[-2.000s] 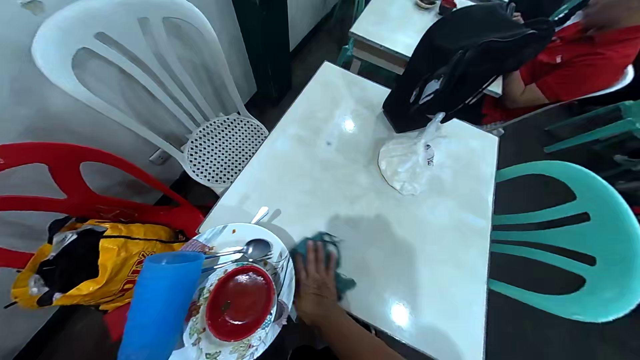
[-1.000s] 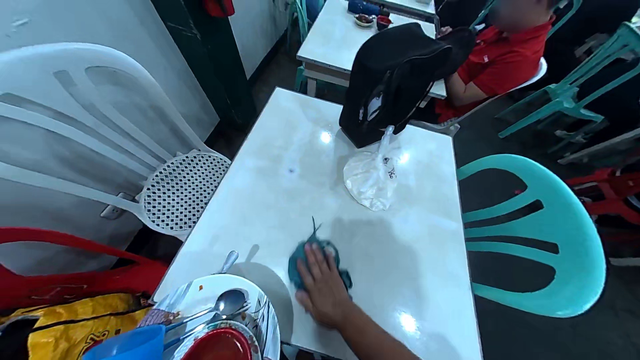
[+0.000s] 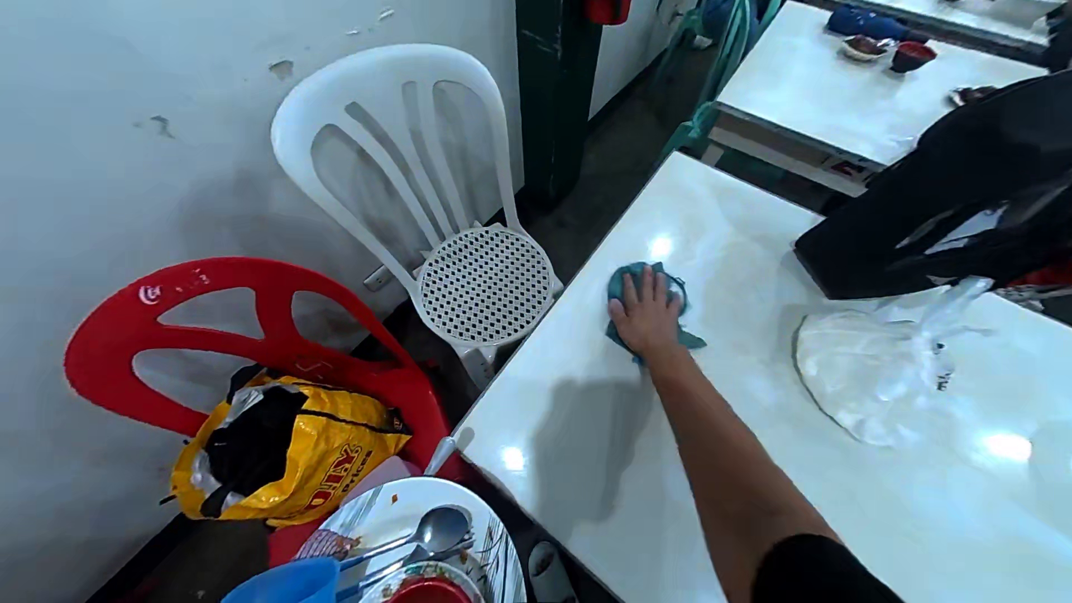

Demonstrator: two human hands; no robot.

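Note:
My right hand [image 3: 647, 316] lies palm down, fingers spread, on a crumpled teal cloth [image 3: 688, 339], pressing it to the white tabletop [image 3: 611, 419] near its left edge. My left hand is out of view. At the bottom, beside the table's near left corner, is a white patterned plate [image 3: 496, 536] with a spoon [image 3: 442, 529], other cutlery and food scraps. A red bowl [image 3: 429, 591] and a blue plastic cup [image 3: 285, 582] are with it, cut off by the frame's bottom; what supports the plate is hidden. Another utensil handle [image 3: 439, 456] sticks out past its rim.
A tied white plastic bag [image 3: 871, 373] and a black backpack [image 3: 946, 193] stand on the table's right side. Left of the table are a white plastic chair [image 3: 486, 285] and a red chair [image 3: 276, 322] holding a yellow bag [image 3: 335, 452]. Another table [image 3: 804, 75] is behind.
My right hand and the teal cloth have moved away from the plate, across the tabletop to near its left edge. The view has swung left.

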